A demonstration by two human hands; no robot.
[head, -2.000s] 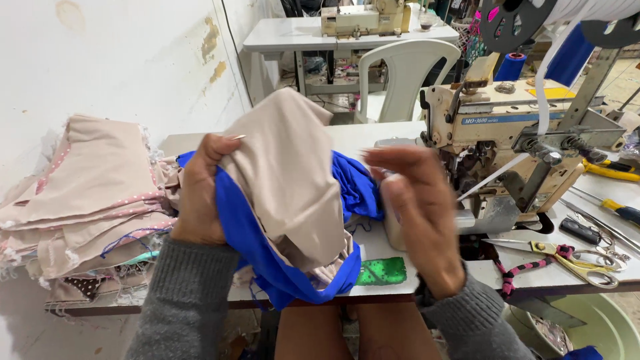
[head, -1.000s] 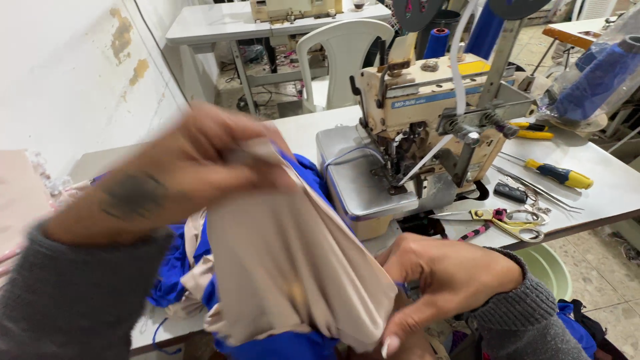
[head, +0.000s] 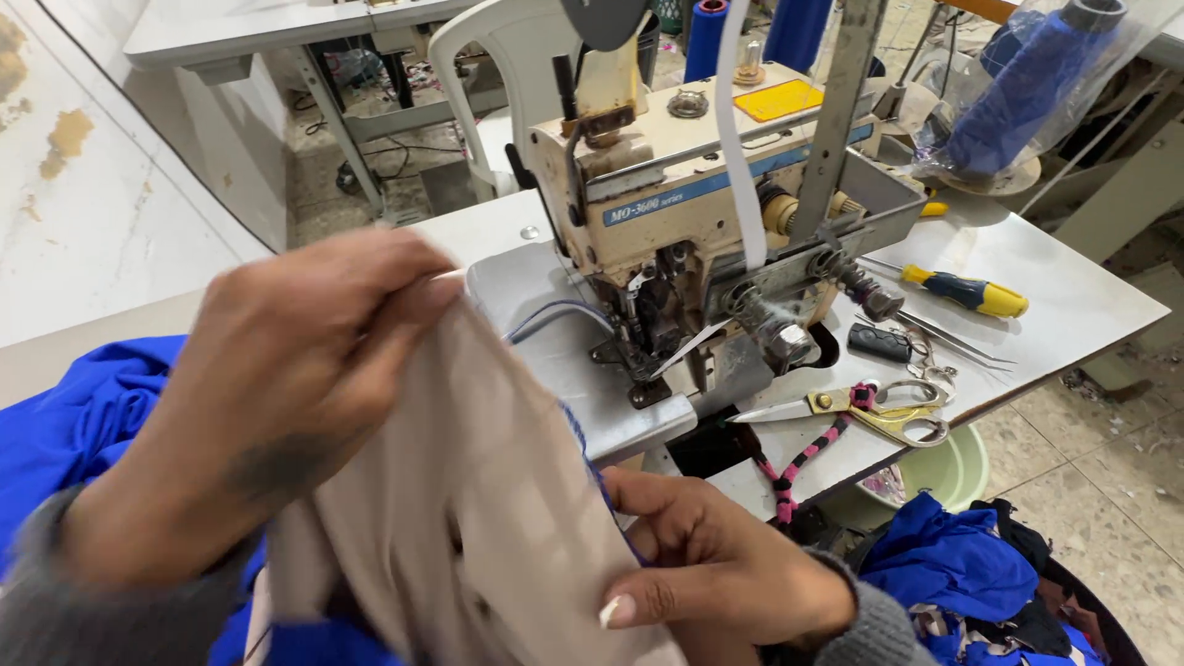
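A beige fabric piece (head: 462, 499) hangs stretched between my hands, with a blue edge along its right side. My left hand (head: 314, 370), a little blurred, pinches its upper corner. Lower down, my right hand (head: 712, 555) grips the blue-edged side between thumb and fingers. More blue fabric (head: 102, 407) lies at the left, partly behind my left wrist. Just beyond the cloth stands an overlock sewing machine (head: 666, 185), its metal work plate (head: 546, 314) close to my left fingertips. A white elastic tape (head: 740, 139) runs down to the machine's front.
Gold-handled scissors (head: 869, 407), a yellow-and-blue screwdriver (head: 971, 291) and tweezers (head: 953, 338) lie right of the machine. Below the table edge are a pale green bin (head: 962, 467) and a heap of blue fabric (head: 953, 564). A white plastic chair (head: 453, 74) stands behind.
The view has swung right and closer to the machine. My right hand, apart from the cloth two seconds ago, now holds its edge. The beige fabric is now spread between both hands.
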